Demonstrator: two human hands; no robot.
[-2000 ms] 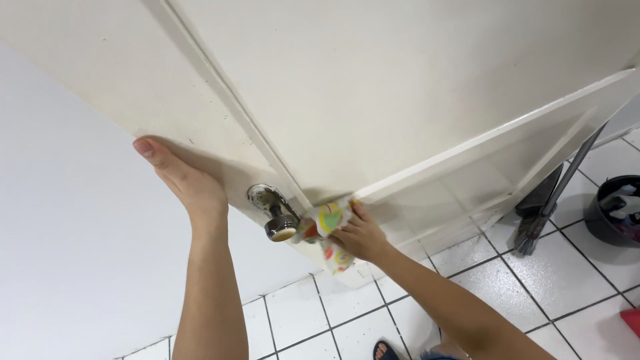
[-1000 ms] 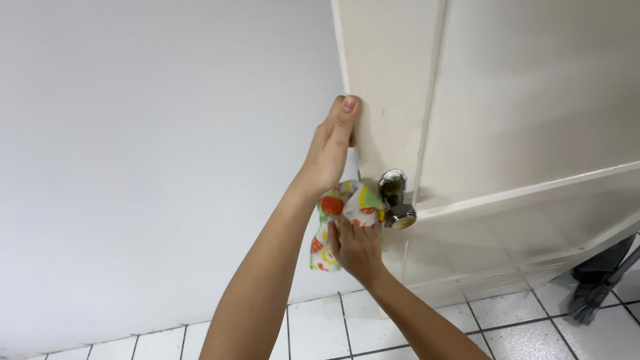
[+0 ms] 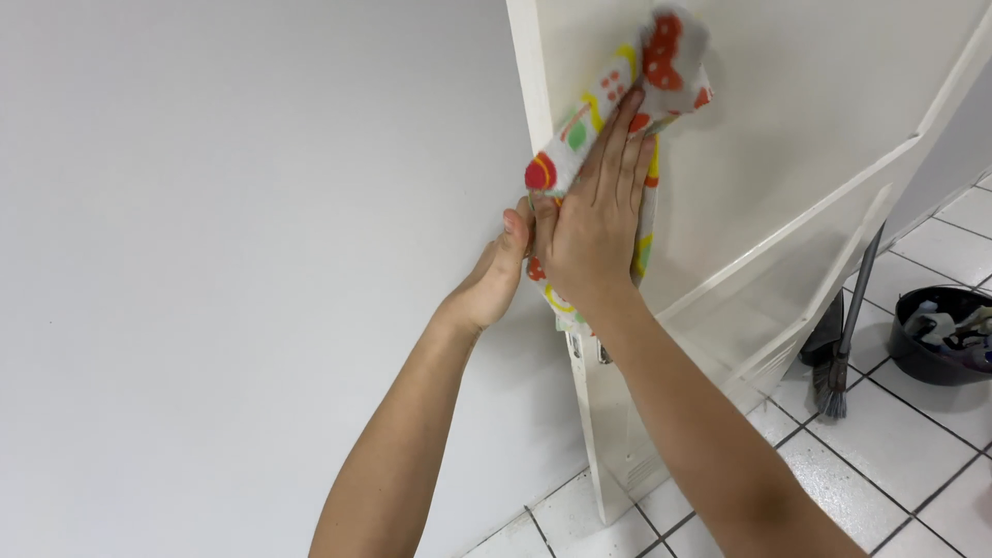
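A white door (image 3: 783, 116) with raised panel trim stands open beside a pale wall. My right hand (image 3: 601, 209) lies flat, pressing a white cloth (image 3: 573, 155) with red, yellow and green prints against the door face near its edge. The top of the cloth is blurred. At the door's edge, just left of the cloth, my left hand (image 3: 496, 271) holds on with the thumb up; its fingertips are partly hidden. Below the cloth a bit of the metal door hardware (image 3: 604, 353) shows; the knob is hidden behind my right hand and forearm.
The wall (image 3: 232, 232) fills the left side. On the white tiled floor (image 3: 876, 442) at the right, a broom (image 3: 833, 384) and a dark dustpan (image 3: 824, 333) stand by the door's lower part. Beside them is a black bucket (image 3: 930, 360) with bottles and other items inside.
My right hand has moved the cloth from beside the knob up onto the door face, and its fingers are now stretched out over it. My left hand stays at the door's edge.
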